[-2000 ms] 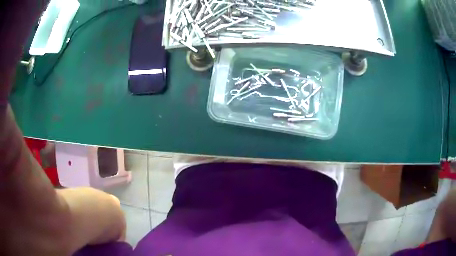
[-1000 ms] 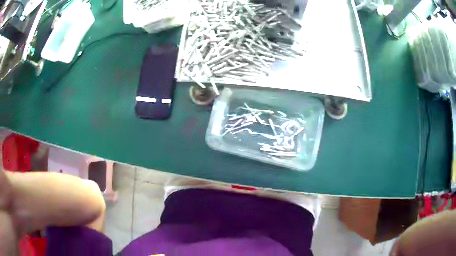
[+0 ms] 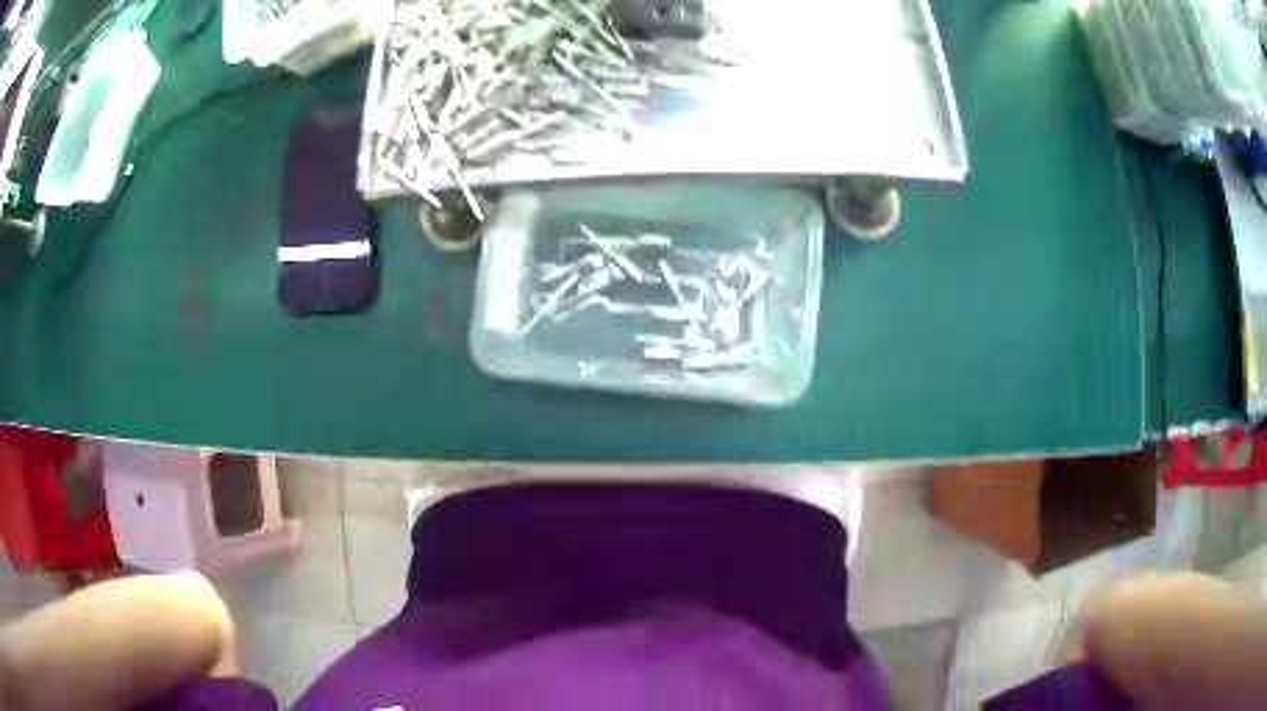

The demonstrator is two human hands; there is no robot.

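Note:
Neither of my hands is in view. Bare, blurred parts of my arms, perhaps elbows, show at the lower left and lower right edges beside purple cloth. Nearest in front of me on the green bench, a clear plastic bin [image 3: 646, 382] holds several thin metal pins, scattered on its floor. Behind it, a shiny metal tray [image 3: 820, 104] on knob-like feet bears a heap of silvery pins [image 3: 486, 84] at its left. A few pins stick out over its front edge. A dark block [image 3: 660, 14] stands on the tray, cut off by the top edge.
A dark phone-like rectangle [image 3: 327, 215] lies left of the tray. A bin of pins [image 3: 299, 35] is at the upper left, a whitish narrow box [image 3: 97, 118] farther left. Ridged clear plastic stacks [image 3: 1181, 63] are upper right. Pink [image 3: 174, 507] and red plastic items and an orange-brown box are below.
The view has shifted, so the bench items sit farther left than before. The arm that filled the left edge two seconds ago now shows only at the lower left. Pins and bin look unchanged.

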